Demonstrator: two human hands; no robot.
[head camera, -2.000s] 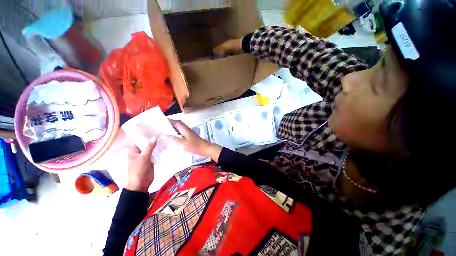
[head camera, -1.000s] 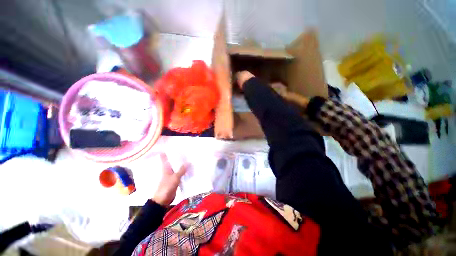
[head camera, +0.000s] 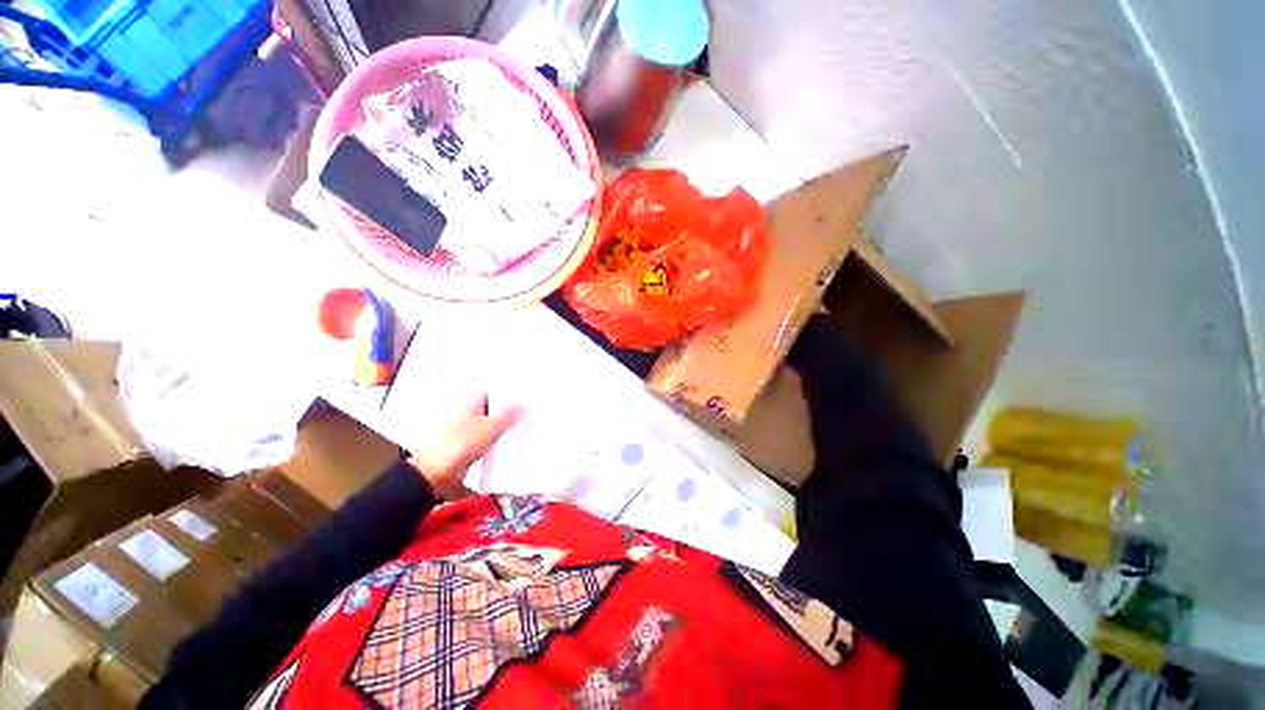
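An open brown carton (head camera: 756, 340) stands tilted in the picture at right of centre. My right arm in a black sleeve reaches into it; my right hand is almost wholly hidden inside, so its hold cannot be seen. My left hand (head camera: 462, 441) lies at the near edge of the white table, thumb apart from the fingers, beside overexposed white sheets. White printed cards (head camera: 680, 488) with grey round prints lie in a row between my left hand and the carton.
A pink-rimmed basket (head camera: 364, 86) holds bagged white goods (head camera: 479, 164) and a black phone (head camera: 382, 194). A red-orange bag (head camera: 666, 264) sits between basket and carton. An orange-blue roll (head camera: 358, 330) lies left. Small cartons (head camera: 153, 555) stand lower left; yellow bundles (head camera: 1061, 465) lie right.
The view has turned, so the carton appears lower and slanted. The checked sleeve has left the picture. The white piece held two seconds ago is no longer seen in my hands; my right arm stays in the carton.
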